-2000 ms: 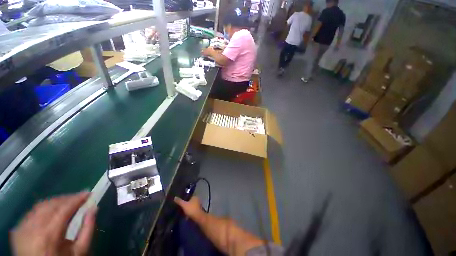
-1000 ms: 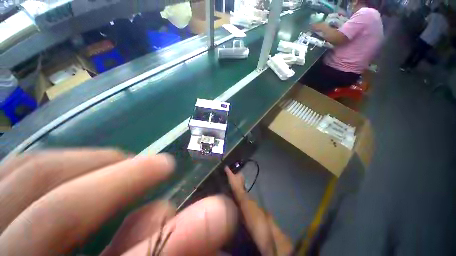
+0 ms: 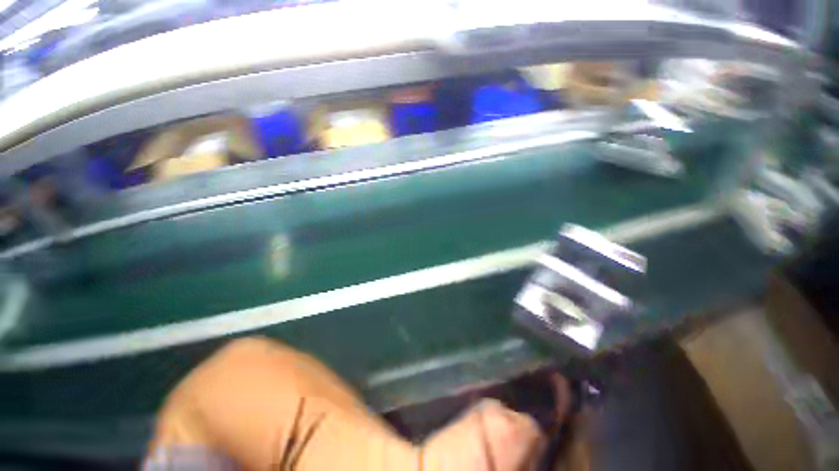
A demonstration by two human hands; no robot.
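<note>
The frame is strongly blurred. A black-and-white screw feeder (image 3: 575, 294) stands on the near ledge at right of centre. A large skin-coloured shape, which seems to be my left hand (image 3: 267, 400) and wrist, is close to the camera at the bottom, left of the feeder; its fingers cannot be made out. What seems to be my right hand (image 3: 488, 434) is at the bottom edge, below the feeder and partly cut off. A dark, cord-like shape (image 3: 559, 419) is beside it. Whether either hand grips anything is unclear.
A green conveyor belt (image 3: 396, 235) runs across, with a pale rail (image 3: 322, 302) on its near side. White housings (image 3: 644, 152) lie on the belt, more (image 3: 777, 216) at right. Open cartons (image 3: 198, 156) and blue stools (image 3: 506, 101) are beyond. A carton (image 3: 754, 377) stands at lower right.
The view has swung left, so the feeder appears further right and the seated person is no longer visible. The near hand's spread fingers no longer show.
</note>
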